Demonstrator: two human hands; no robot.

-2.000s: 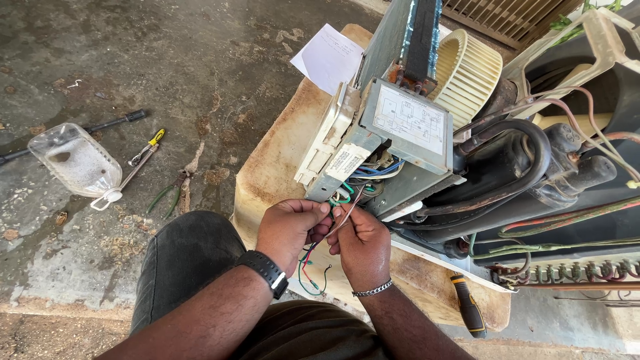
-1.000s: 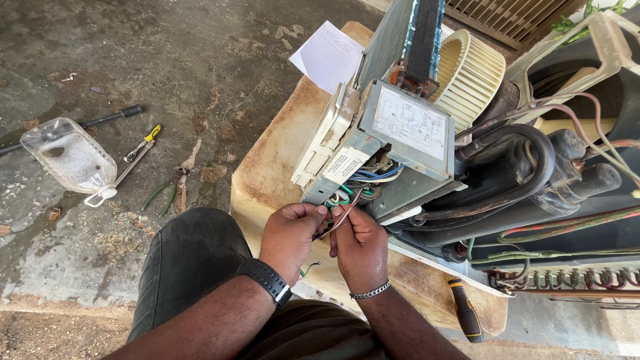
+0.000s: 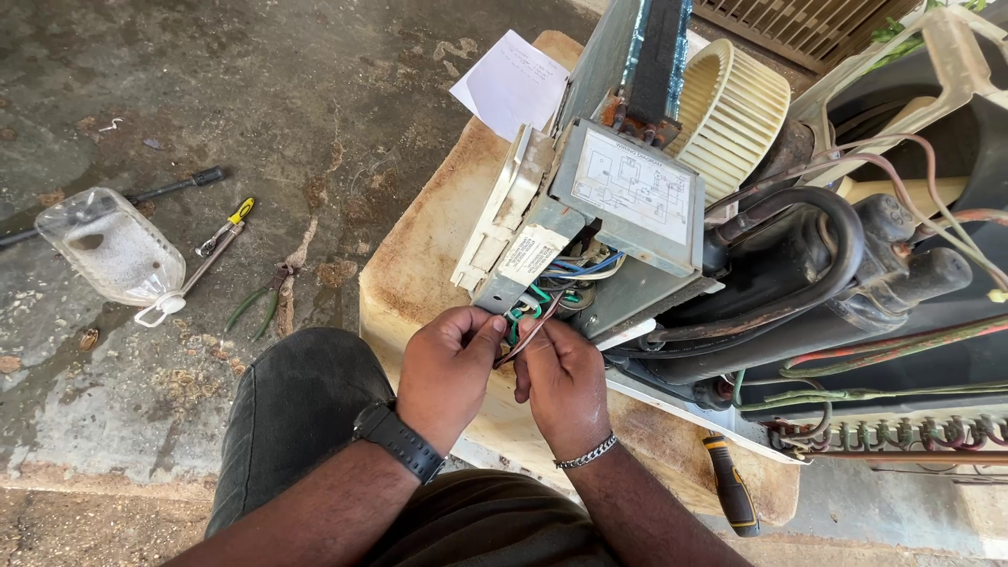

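Observation:
An air conditioner's metal control box (image 3: 630,189), with a wiring diagram on its face, has an open lower end with blue, white and green wires (image 3: 587,268) coming out. Just below that opening my left hand (image 3: 449,366) pinches a green wire between thumb and forefinger. Close beside it on the right, my right hand (image 3: 563,378) has its fingers on thin brown and white wires (image 3: 535,327). The fingertips nearly meet and partly hide the wire ends. A pale blower wheel (image 3: 732,118) stands behind the box.
Black pipes (image 3: 835,236) and a compressor (image 3: 882,291) fill the right. A screwdriver (image 3: 732,488) lies by the stained pad (image 3: 417,260). On the concrete floor at left are a plastic bottle (image 3: 118,252), green-handled pliers (image 3: 268,299) and a yellow-handled tool (image 3: 232,224). A handwritten paper (image 3: 512,83) lies behind.
The loose wire ends that hung below my hands two seconds ago no longer show there. Both hands have stayed at the box's opening, with small finger shifts.

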